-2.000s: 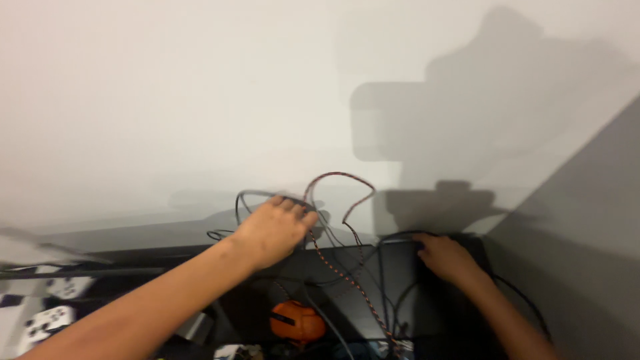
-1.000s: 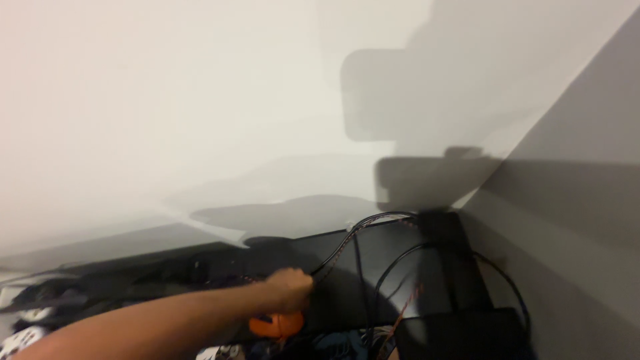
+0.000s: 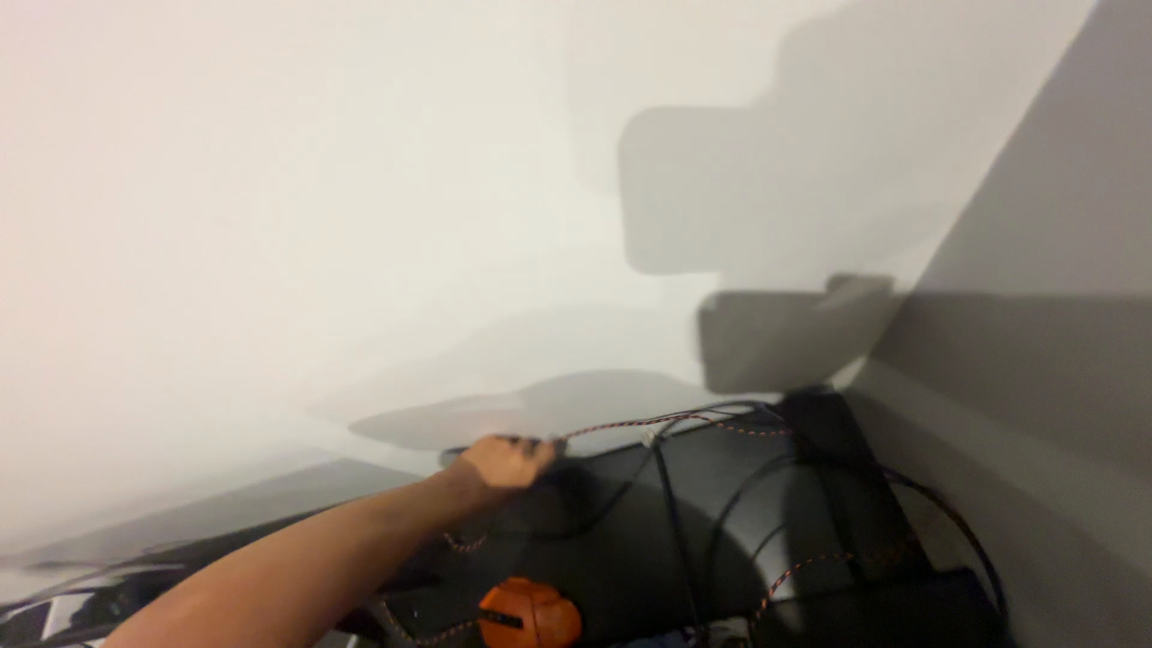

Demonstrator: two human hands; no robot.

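My left hand (image 3: 508, 461) is closed around a red-and-black braided cable (image 3: 630, 423) at the back edge of a black surface, beside the wall. From the fist the cable runs right along that edge, with thin dark cables close to it. Black cables (image 3: 670, 495) cross the surface and loop at its right side. An orange object (image 3: 529, 614) with a black strip lies below my hand, near the bottom of the view. Another stretch of braided cable (image 3: 810, 560) curves at the lower right. My right hand is out of view.
A pale wall (image 3: 360, 225) rises behind the black surface (image 3: 621, 549) and meets a grey wall (image 3: 1044, 315) at the right corner, both bearing shadows. Dark and white items (image 3: 72, 612), blurred, lie at the lower left.
My right hand, on the black surface two seconds ago, has left the view. My left hand, above the orange object one second ago, is now at the back edge with the braided cable.
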